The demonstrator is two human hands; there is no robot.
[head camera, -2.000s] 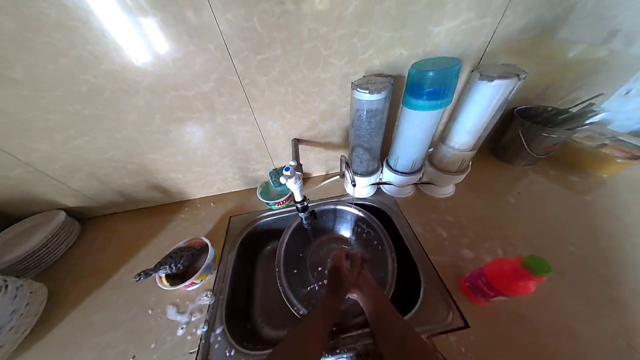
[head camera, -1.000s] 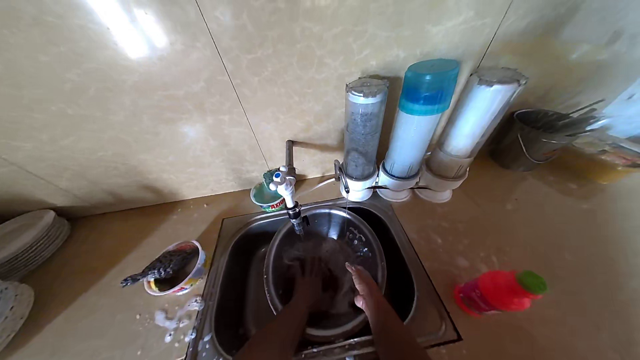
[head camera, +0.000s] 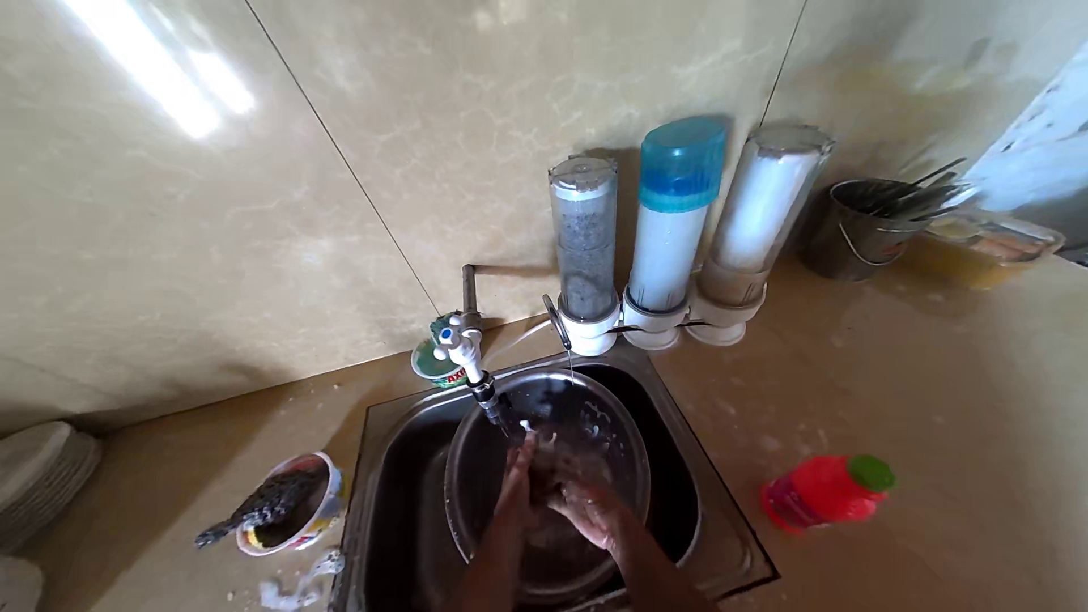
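A round metal basin (head camera: 631,510) sits in the stainless steel sink (head camera: 399,510), with dark water and some suds in it. My left hand (head camera: 517,476) is held upright inside the basin, just under the faucet (head camera: 469,361), with no object seen in it. Beside it, my right hand (head camera: 586,506) is wet, palm partly turned up, its fingers spread toward the left hand; it holds nothing visible. Whether the fingertips touch is blurred. A thin stream runs from the small spout (head camera: 557,323) of the water filter into the basin's far side.
Three filter canisters (head camera: 671,246) stand behind the sink. On the right are a red bottle (head camera: 820,493) and a metal bucket of utensils (head camera: 858,229). At left are a tub (head camera: 327,501) with a dark scrubber, suds (head camera: 302,586) and stacked plates (head camera: 51,476). A green tub (head camera: 429,365) stands behind the faucet.
My left hand has risen from low in the basin toward the faucet. Both hands were close together two seconds ago, then apart, and are now near each other again.
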